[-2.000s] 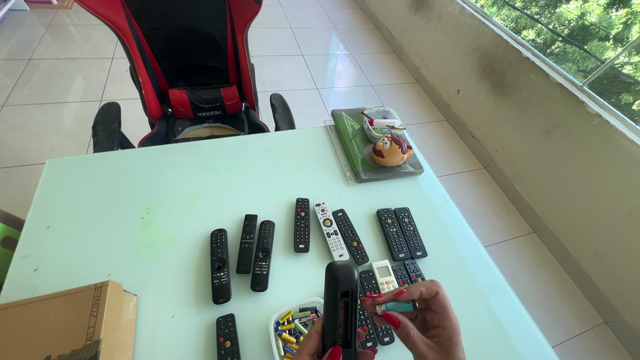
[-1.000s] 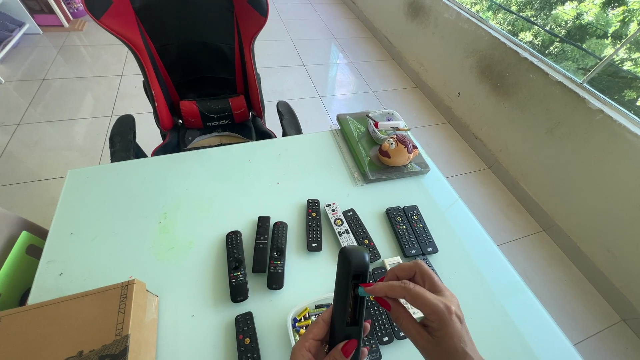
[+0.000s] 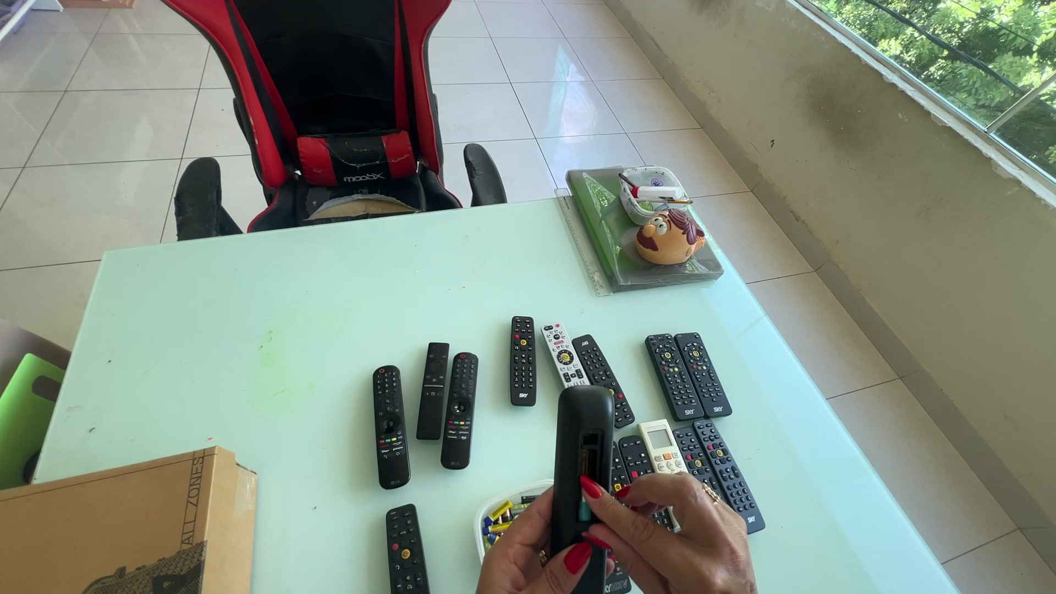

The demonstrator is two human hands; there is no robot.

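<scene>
My left hand [image 3: 524,549] holds a black remote control [image 3: 582,429] upright, its back with the uncovered battery compartment facing up toward me. Inside the compartment lies a teal battery [image 3: 585,509], partly hidden by the fingertips. My right hand [image 3: 676,528] presses its thumb and fingers on the compartment, touching that battery. Behind the hands a white tub [image 3: 481,521] holds several loose batteries [image 3: 499,511]. A white air-conditioner remote [image 3: 662,445] and several black remotes [image 3: 726,470] lie just beyond my right hand, partly covered.
Several black remotes [image 3: 390,429] and a silver remote [image 3: 564,355] lie on the glass tabletop [image 3: 247,346]. A cardboard box [image 3: 107,528] occupies the near left. At the far right, a green case [image 3: 606,223] carries a toy head [image 3: 668,238] and a small tub [image 3: 648,177]. A red-black chair [image 3: 330,99] stands beyond.
Two seconds ago my right hand held the teal battery beside the remote; now the battery is in the compartment under my fingertips. My left hand has kept hold of the remote.
</scene>
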